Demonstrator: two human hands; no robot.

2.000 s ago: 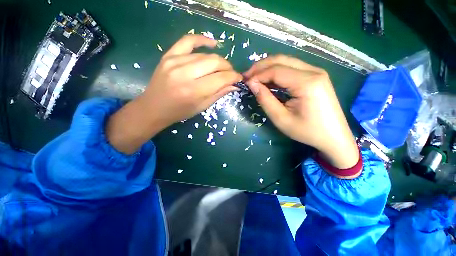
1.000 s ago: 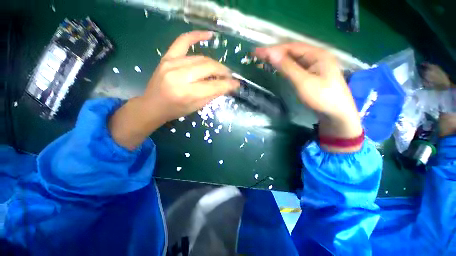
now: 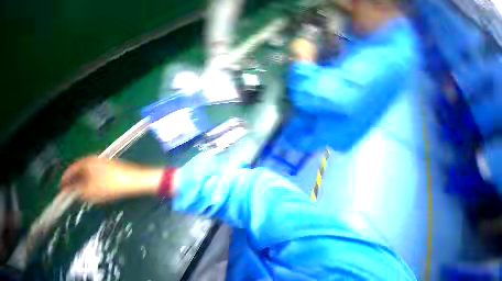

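The frame is strongly blurred. My right hand (image 3: 102,180) reaches over the whitish rail at the left, palm down, with a red band at the wrist. Its fingers are curled and blurred, and I cannot tell whether they hold anything. Small white pieces (image 3: 91,258) lie scattered on the dark green bench (image 3: 159,233) below the hand. My left hand is not in view. The phone assembly from the earlier frames does not show clearly.
A blue bin (image 3: 179,123) with white contents stands beyond my right forearm. Shiny clear bags (image 3: 212,85) lie behind it. A worker in a blue smock (image 3: 352,82) sits farther along the bench. The whitish rail (image 3: 129,137) borders the green conveyor (image 3: 71,44), which carries blurred dark slabs.
The view has swung sharply to the right, bringing the neighbouring worker and the floor into view. My left hand, the held phone and the stacked assemblies have left the picture. My right hand now appears at the left.
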